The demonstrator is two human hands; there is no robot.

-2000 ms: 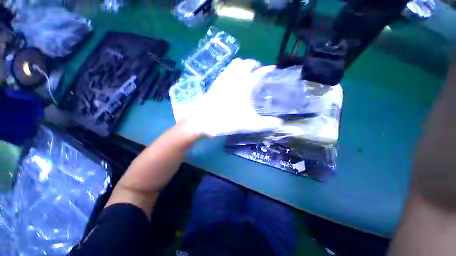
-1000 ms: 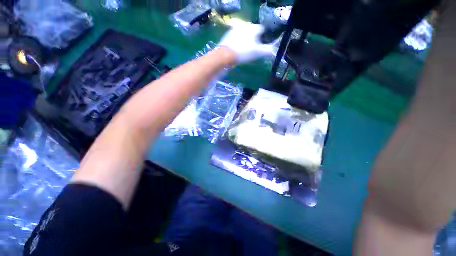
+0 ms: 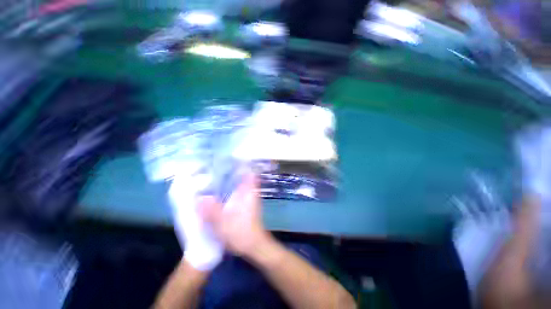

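Note:
The frame is badly blurred. My left hand [image 3: 194, 223], in a white glove, and my bare right hand [image 3: 241, 214] are close together above the bench's front edge, left of the press base plate [image 3: 296, 188]. Clear plastic cases or film [image 3: 172, 148] lie just beyond my fingertips and reach the left side of the fixture. A bluish clear patch shows between my hands, but I cannot tell whether either hand grips it. The cream fixture [image 3: 290, 133] stands under the dark press [image 3: 308, 72].
The dark parts tray [image 3: 78, 133] is at the left on the green bench [image 3: 411, 163]. Shiny clear items [image 3: 181, 30] lie at the back. Clear bags [image 3: 30, 271] show at lower left. At the right edge, another person's hand [image 3: 516, 253] is beside clear or whitish material.
My left hand has come back from beside the press toward me. My right hand has come down from the right to meet it. The view has turned right, bringing another person's hand in.

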